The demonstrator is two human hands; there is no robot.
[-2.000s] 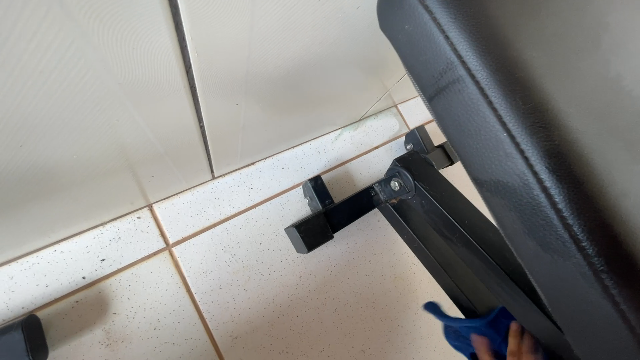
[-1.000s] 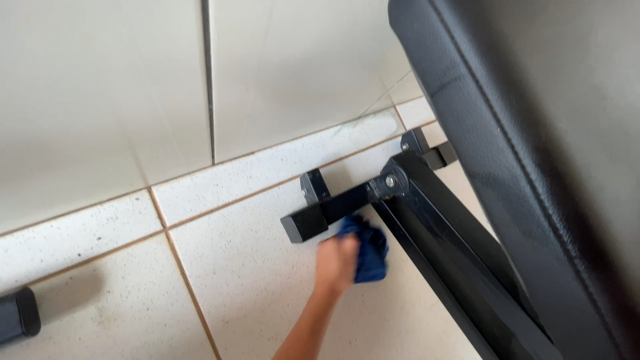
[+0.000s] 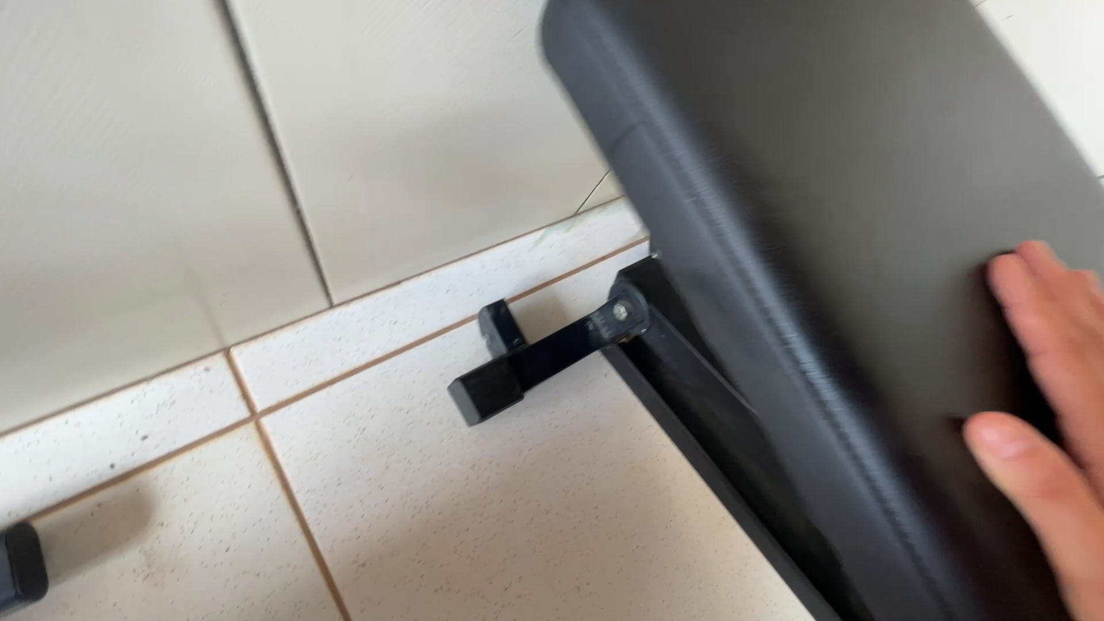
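Observation:
My right hand (image 3: pixel 1056 371) is at the right edge of the head view, fingers and thumb apart. It lies against the broad face of a black padded bench cushion (image 3: pixel 862 190) with a stitched edge. No cloth shows in it. My left hand is out of view. Left of the cushion, a black metal crossbar (image 3: pixel 561 349) with a square end cap (image 3: pixel 487 395) joins a bolted pivot (image 3: pixel 621 310). From there a black metal frame beam (image 3: pixel 707 466) slants down to the right, partly hidden beneath the cushion.
Pale wall panels (image 3: pixel 431 112) meet a strip of speckled tile (image 3: pixel 362 328) along the wall. Speckled floor tiles (image 3: pixel 483 517) with brown grout lie below. A dark rounded end piece (image 3: pixel 21 565) stands at the lower left edge.
One second ago a hand held a blue cloth beside the crossbar; that cloth is out of view now. My right hand has come onto the cushion, which has shifted left relative to the crossbar.

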